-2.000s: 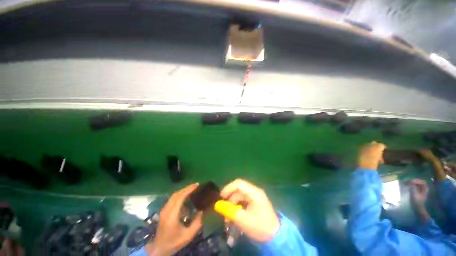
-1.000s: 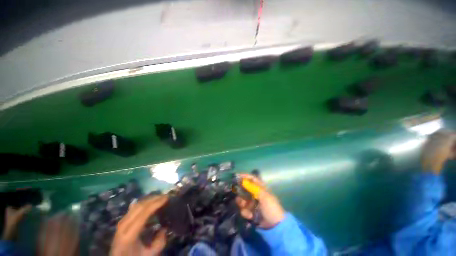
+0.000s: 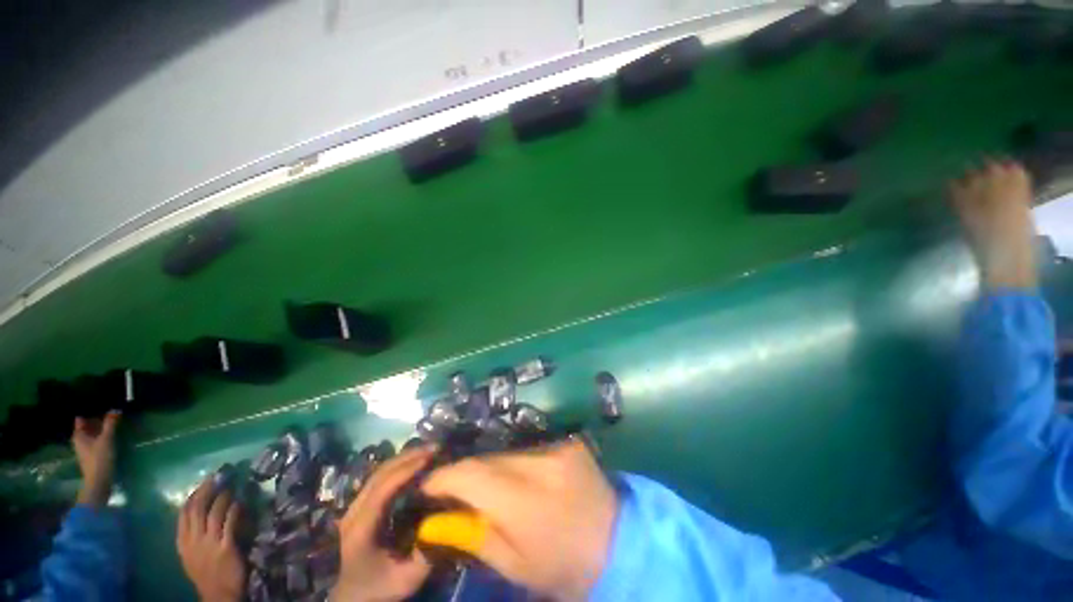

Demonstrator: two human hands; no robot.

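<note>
My right hand [image 3: 535,517] is closed around the yellow-handled tool [image 3: 453,533]; the tool's tip is hidden. My left hand [image 3: 379,535] is just left of it, fingers curled round a dark piece [image 3: 407,513], probably a black unit, mostly covered by both hands. The hands meet low in the middle of the view. Small glossy black parts [image 3: 294,485] lie heaped on the green worktop [image 3: 753,412] behind and to the left of my hands. One small part [image 3: 608,398] lies apart to the right.
Black units stand along the far edge of the green belt [image 3: 553,235]. Several with white strips [image 3: 341,327] are at its left. Another person's hand [image 3: 212,543] is at the heap's left edge, another hand [image 3: 97,456] by the left units. A blue-sleeved hand [image 3: 998,218] reaches over the belt at right.
The view has shifted down and tilted. My hands have come together; the dark unit visible in my left hand is now mostly covered. The neighbour's hand at right has moved onto the belt.
</note>
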